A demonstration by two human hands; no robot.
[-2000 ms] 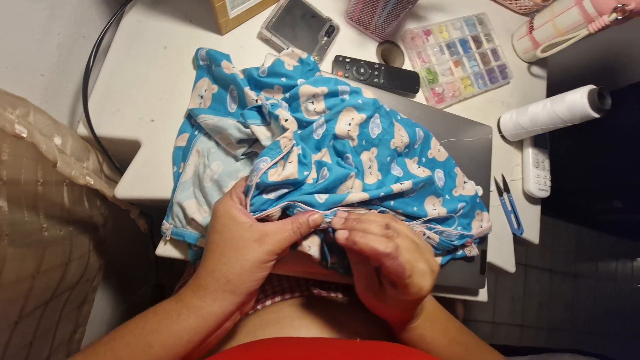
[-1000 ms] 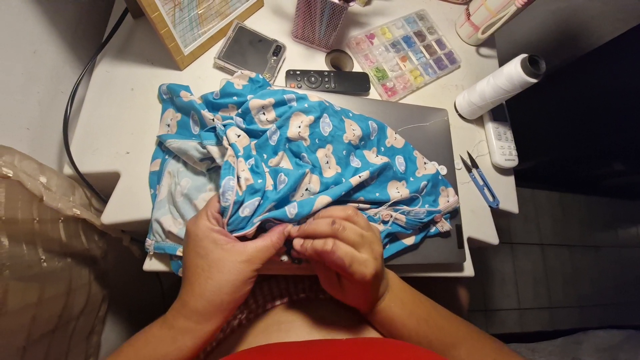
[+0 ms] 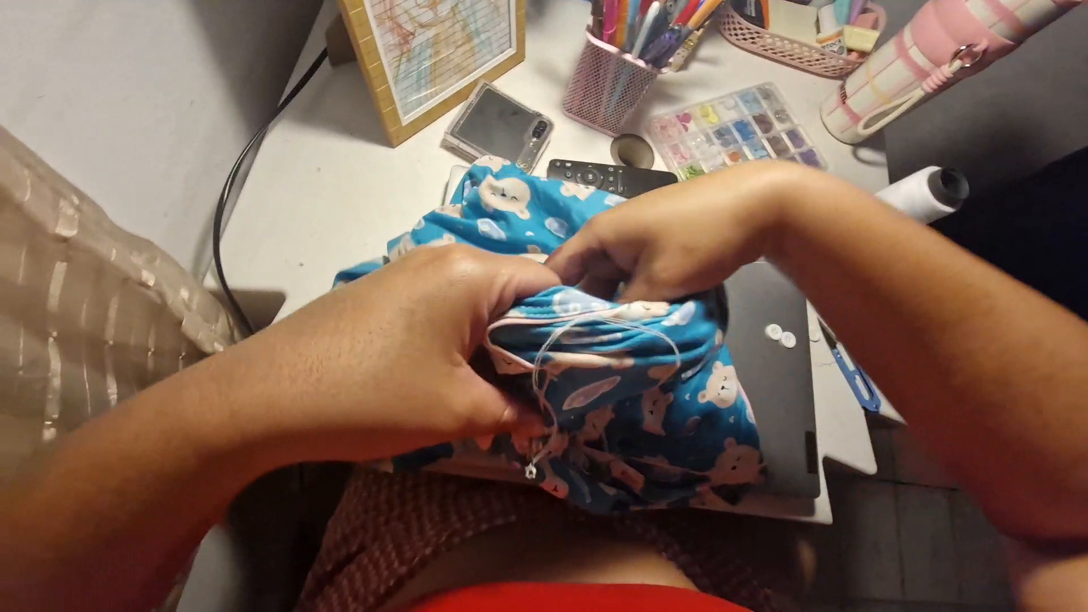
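Observation:
Blue bear-print fabric (image 3: 646,408) lies bunched over the near edge of the desk and a dark flat laptop-like panel (image 3: 769,382). My left hand (image 3: 459,340) grips its gathered edge between thumb and fingers. My right hand (image 3: 671,229) reaches down into the folds behind that edge; its fingertips are hidden, so its hold cannot be told. Loose white thread (image 3: 544,365) loops over the front of the fabric, with a small clear piece (image 3: 531,470) at its lower end. Small white buttons (image 3: 780,336) lie on the dark panel, right of the fabric.
Blue-handled thread snips (image 3: 854,374) and a white thread spool (image 3: 922,194) are at the right. Behind the fabric are a black remote (image 3: 608,177), a phone in a clear case (image 3: 497,126), a bead box (image 3: 735,127), a mesh pen cup (image 3: 608,83), a picture frame (image 3: 391,93) and a tumbler (image 3: 909,76).
My right hand has moved from beside my left at the near edge to farther back, into the fabric's folds. The fabric is bunched up more, and the buttons are now uncovered on the panel.

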